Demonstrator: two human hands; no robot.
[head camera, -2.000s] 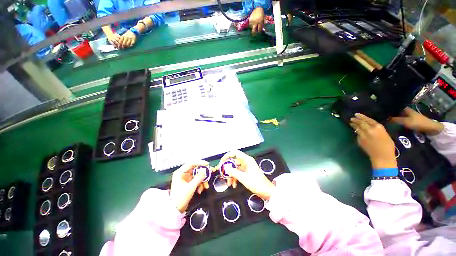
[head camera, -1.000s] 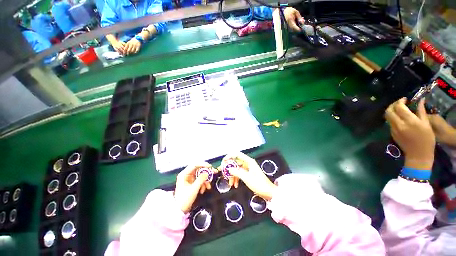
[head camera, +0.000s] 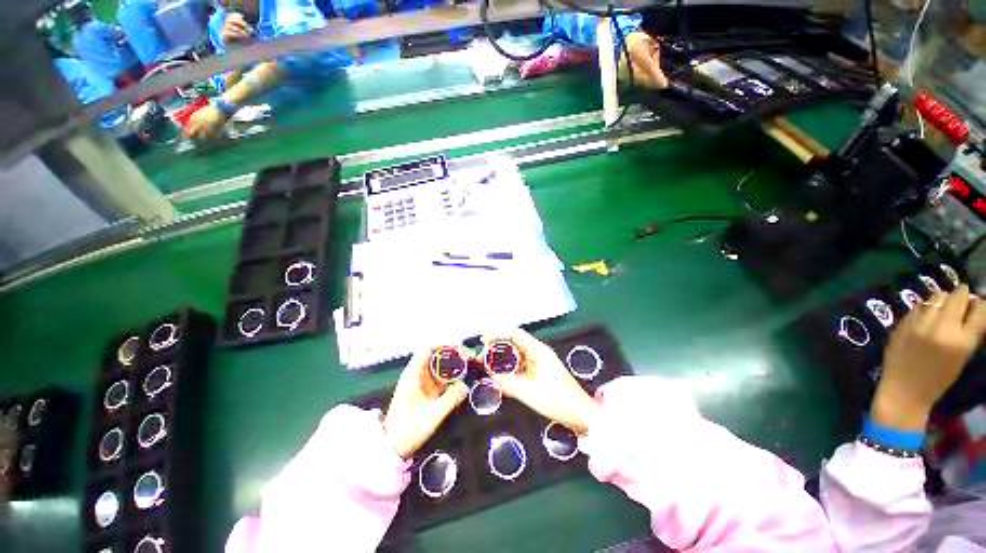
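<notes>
My left hand (head camera: 425, 398) holds a round silver-rimmed watch head (head camera: 449, 364) with a dark reddish inside. My right hand (head camera: 530, 378) holds a second such watch head (head camera: 502, 356). The two are side by side above the black foam tray (head camera: 470, 454) in front of me, their inner faces turned up to me. Several watch heads sit in this tray's pockets, one (head camera: 485, 396) just below my hands and one (head camera: 507, 456) in the near row. My sleeves and hands hide part of the tray.
A clipboard with sheets (head camera: 454, 302), pens (head camera: 472, 260) and a calculator (head camera: 407, 202) lies ahead. A part-empty tray (head camera: 283, 232) and filled trays (head camera: 132, 443) stand left. At right are a neighbour's hand (head camera: 919, 362), another tray (head camera: 805, 324) and a black fixture (head camera: 778, 238). A yellow scrap (head camera: 591, 268) lies on the mat.
My thumbs have moved off the watch heads' faces, which now show fully. The neighbour's hand has moved from the fixture to the right tray. A facing worker's arm has reached left.
</notes>
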